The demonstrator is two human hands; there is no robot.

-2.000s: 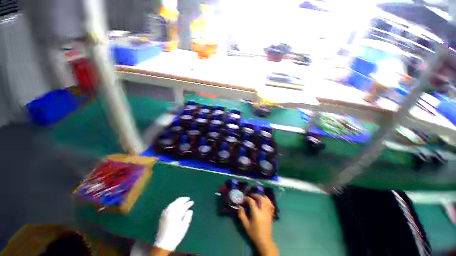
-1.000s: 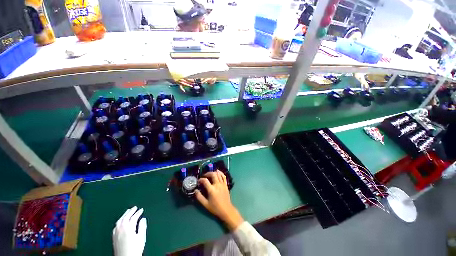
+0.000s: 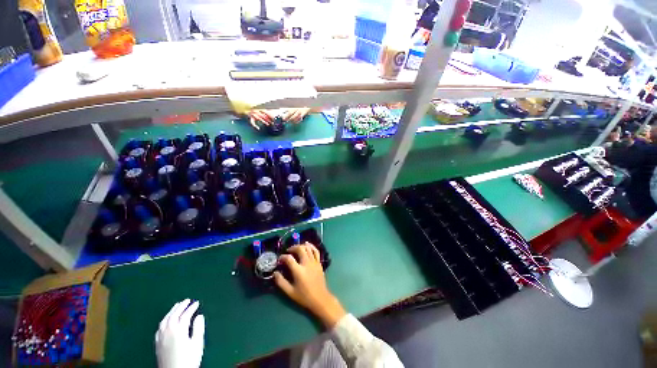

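Two black speaker assemblies stand side by side on the green bench in front of me, each with a blue cylinder. The left one shows its round silver speaker. My bare right hand rests on the right one, fingers over its front and hiding its speaker. My gloved left hand lies on the bench to the left, fingers slightly apart and empty, away from the assemblies. Rows of finished-looking assemblies stand on a blue mat behind.
An open small carton of blue and red parts is at the left. A long black speaker tray with hanging wires is at the right. A white-framed shelf crosses above. Another person's hands hold a black unit across the bench.
Since two seconds ago the view has swung right. Over the last second it shifted slightly; my right hand stays on the right assembly and my left hand stays on the bench.
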